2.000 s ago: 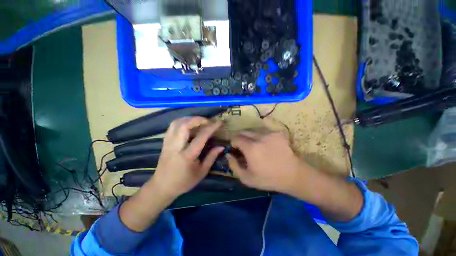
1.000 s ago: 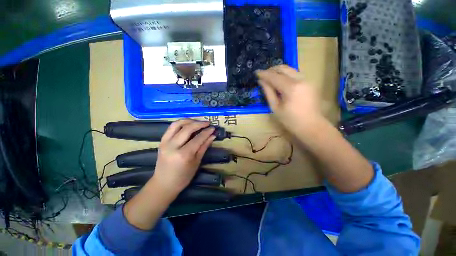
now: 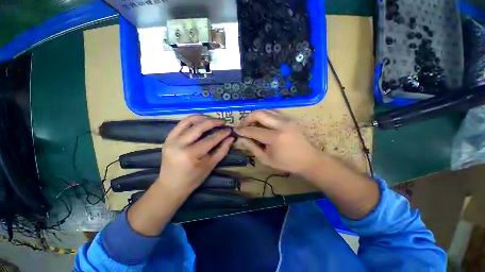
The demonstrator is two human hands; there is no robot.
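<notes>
Several black padded headbands lie side by side on the cardboard mat (image 3: 340, 37). My left hand (image 3: 189, 154) is closed around the right end of the topmost headband (image 3: 138, 131). My right hand (image 3: 276, 141) meets it there, its fingertips pinched together at the band's end. Whatever small part is between the fingertips is hidden. The other headbands (image 3: 141, 159) lie below, partly under my left hand and forearm. Thin black wires trail from their ends.
A blue tray (image 3: 223, 106) with a screw feeder (image 3: 189, 45) and loose black washers (image 3: 274, 48) stands behind my hands. An electric screwdriver (image 3: 425, 109) lies right, below a grey bag with small black parts (image 3: 420, 48). Dark headbands with tangled wires (image 3: 21, 159) lie left.
My right hand has come back from the washers in the tray to the topmost headband's right end. My left hand still holds that band, which sits slightly further left.
</notes>
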